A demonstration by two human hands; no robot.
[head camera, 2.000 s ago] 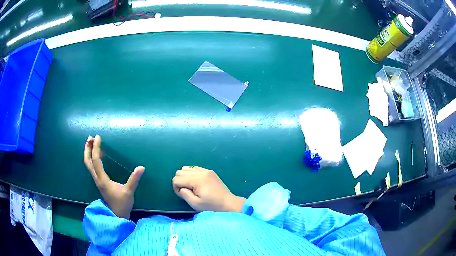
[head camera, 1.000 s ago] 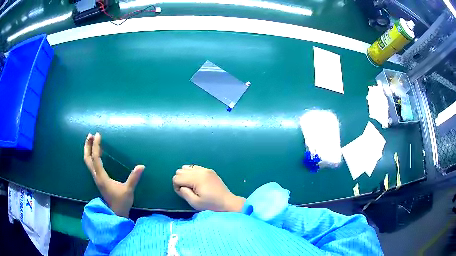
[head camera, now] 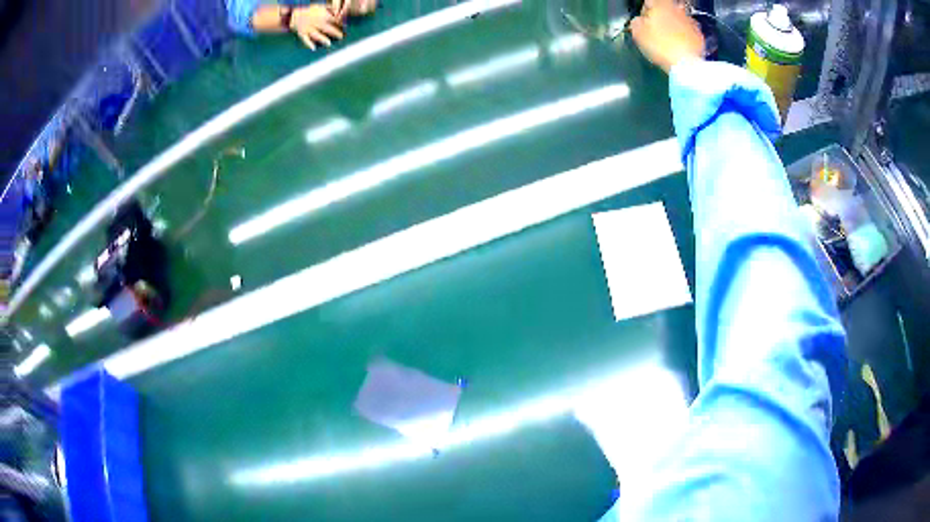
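My right hand [head camera: 668, 33] is stretched to the far line at the top right, beside a dark unit [head camera: 704, 31] partly hidden by it. Thin wires show just left of its fingers. The fingers are bent and partly cut by the top edge, so I cannot tell if they grip anything. My left hand is not in view. A grey-blue glass plate [head camera: 406, 400] lies flat on the green bench, with small blue pads at two corners, blurred.
A blue bin [head camera: 102, 449] is at lower left and a black housing [head camera: 135, 267] with wires at far left. A white sheet [head camera: 642, 260], yellow can [head camera: 775, 61] and clear parts box [head camera: 846, 224] are at right. Another person's hands [head camera: 318, 22] are at the top.
The view has turned and tilted. My right arm has swung from the front edge out to the far line. My left hand has left the picture. Another person's hands have come into view.
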